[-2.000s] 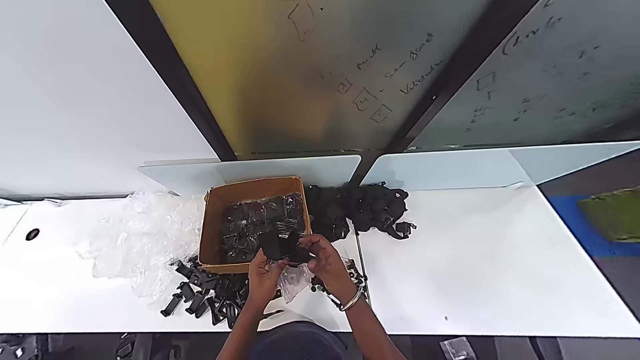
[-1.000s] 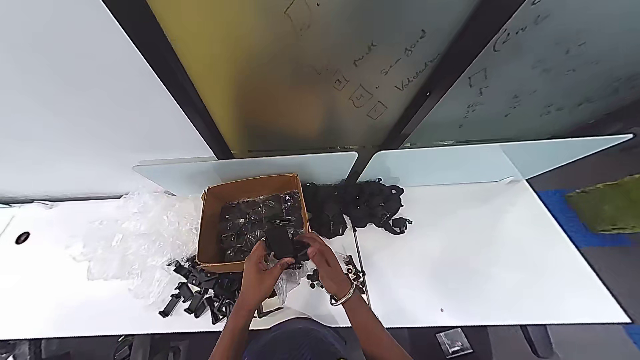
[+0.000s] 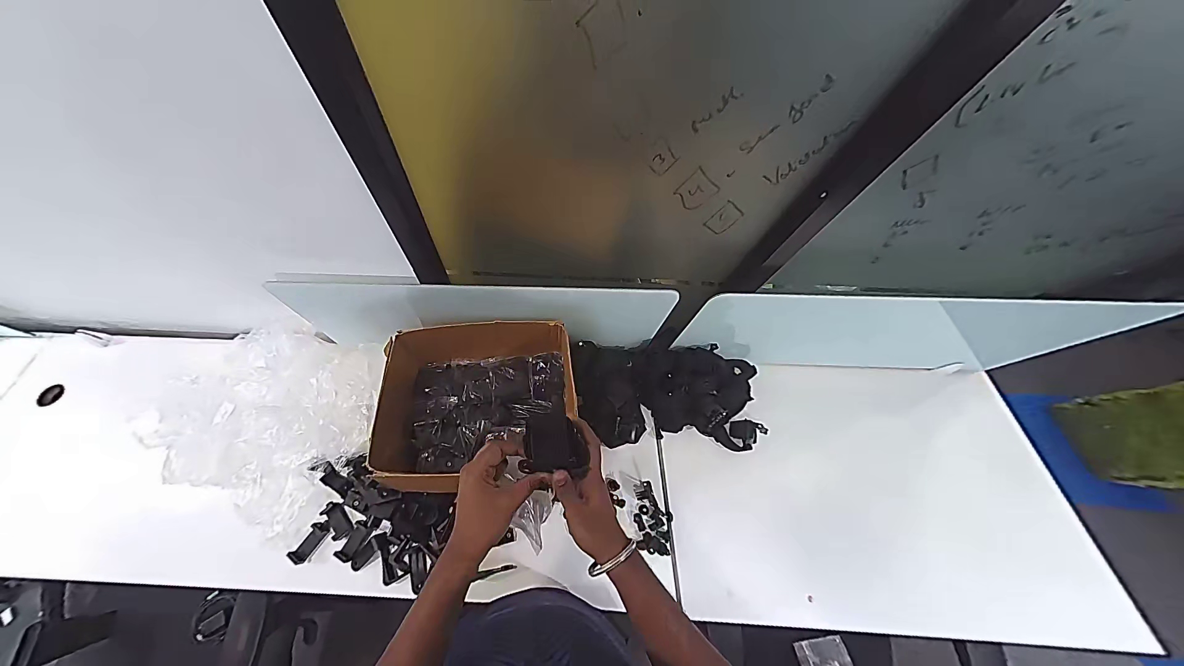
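Observation:
Between my left hand (image 3: 490, 495) and my right hand (image 3: 587, 499) I hold a black plastic part (image 3: 549, 444), over the near right corner of an open cardboard box (image 3: 472, 482). A clear plastic bag (image 3: 532, 518) hangs just below my fingers. Inside the box lie several black items in clear wrap (image 3: 481, 398). Black clamp-like parts (image 3: 370, 527) are heaped in front of the box, left of my hands. Small black parts (image 3: 652, 523) lie right of my right wrist, which wears a metal bangle.
Crumpled clear plastic bags (image 3: 268, 416) are piled left of the box. Black straps (image 3: 698, 388) lie in a heap to its right, against a low glass divider (image 3: 851, 328). A seam crosses the white table (image 3: 879, 518). Glass panels with handwriting rise behind.
The black part in my hands has been turned and now shows a broad flat face. Both hands stay close together in front of the box.

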